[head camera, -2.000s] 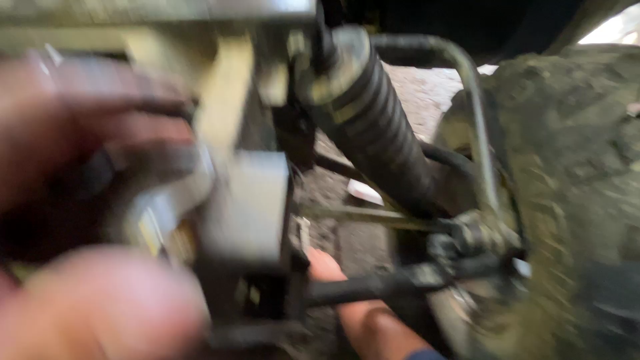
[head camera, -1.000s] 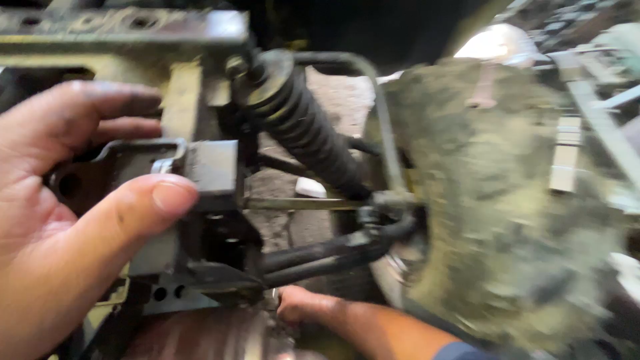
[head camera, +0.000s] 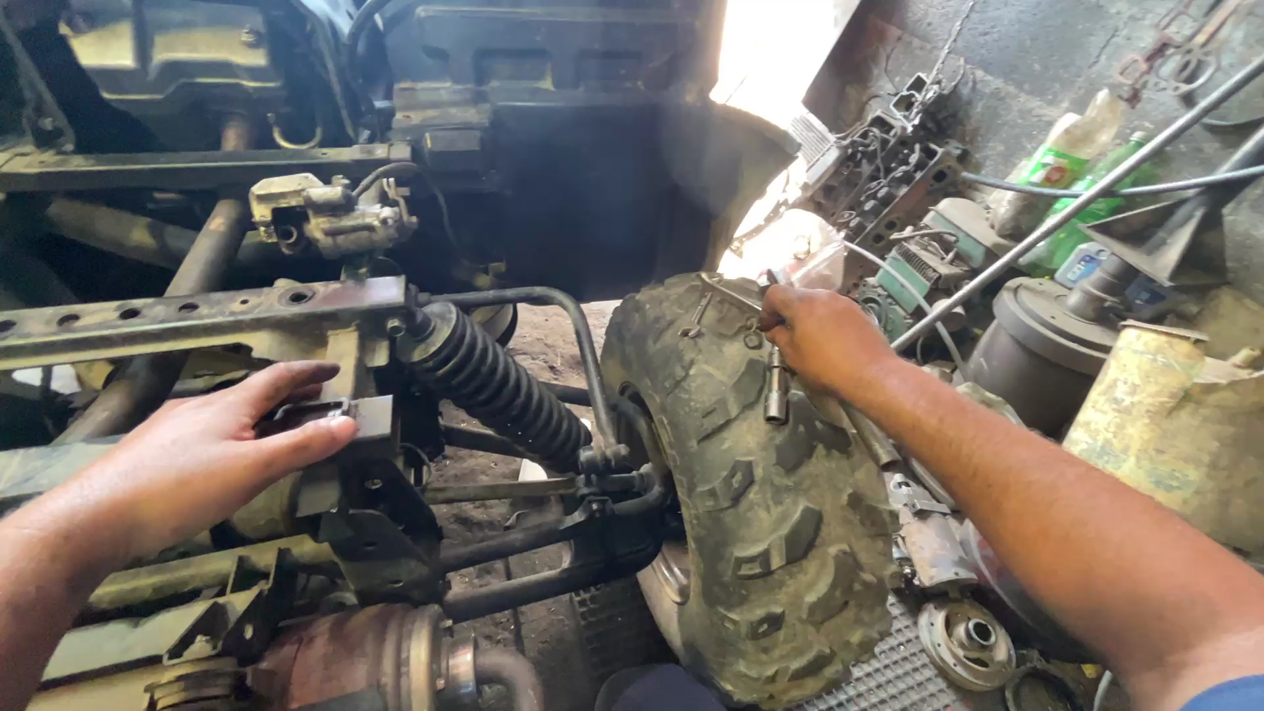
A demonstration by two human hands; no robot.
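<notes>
My left hand (head camera: 212,449) rests on a black metal bracket (head camera: 373,427) at the end of the vehicle's frame, its thumb on the bracket's edge and its fingers spread over the top. Above the knobby tire (head camera: 770,533), my right hand (head camera: 815,331) is closed around a ratchet wrench, whose socket (head camera: 777,393) points down. A combination wrench (head camera: 729,294) and small keys (head camera: 699,311) lie at the top of the tire beside that hand. Between bracket and tire stands a coil-spring shock absorber (head camera: 499,380).
A perforated frame rail (head camera: 197,321) and brake caliper (head camera: 331,215) are above my left hand. A rusty exhaust canister (head camera: 346,662) is below. Right of the tire are plastic bottles (head camera: 1086,212), a metal canister (head camera: 1052,326), a pulley (head camera: 966,642) and a long rod (head camera: 1076,207).
My right hand has moved from low beneath the suspension arms up to the top of the tire, where it holds a ratchet. My left hand stays at the bracket. The view has swung right.
</notes>
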